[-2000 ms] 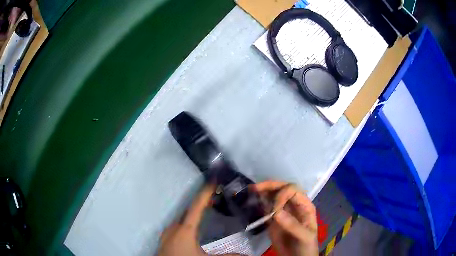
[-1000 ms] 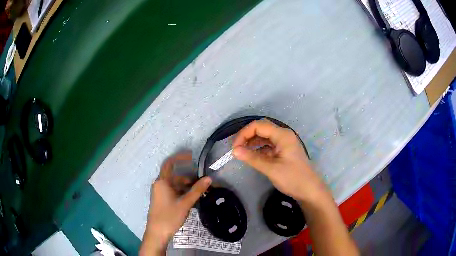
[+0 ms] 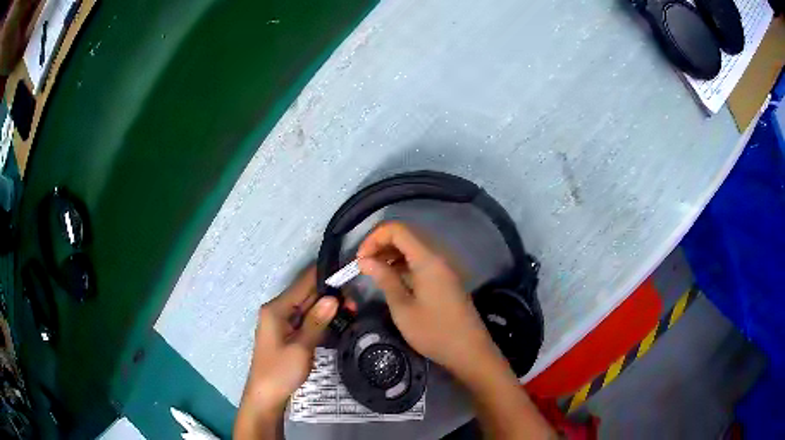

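Black over-ear headphones [image 3: 420, 182] lie on the pale mat, headband away from me. The left ear cup [image 3: 383, 368] shows a round speaker plate with pale oval marks; the right cup [image 3: 509, 322] is tilted. My left hand [image 3: 288, 339] grips the left slider arm just above the cup. My right hand [image 3: 422, 292] pinches a small white sticker [image 3: 343, 273] between thumb and finger, its far end at the inner side of the left band end. Whether it touches is hard to tell. A printed sticker sheet [image 3: 314, 397] lies partly under the left cup.
Another black headphone [image 3: 691, 39] lies on record sheets [image 3: 730, 79] at upper right. More headphones [image 3: 69, 241] are on the green belt [image 3: 163, 146] at left. A blue bin [image 3: 732, 232] is at right, a red object [image 3: 602, 344] beyond the mat's lower right edge. A crumpled white item [image 3: 191, 425] lies bottom left.
The headphones were turned from edge-on to an open arch facing me. My right hand has brought the sticker down and left to the left band end; my left hand has closed on the slider arm.
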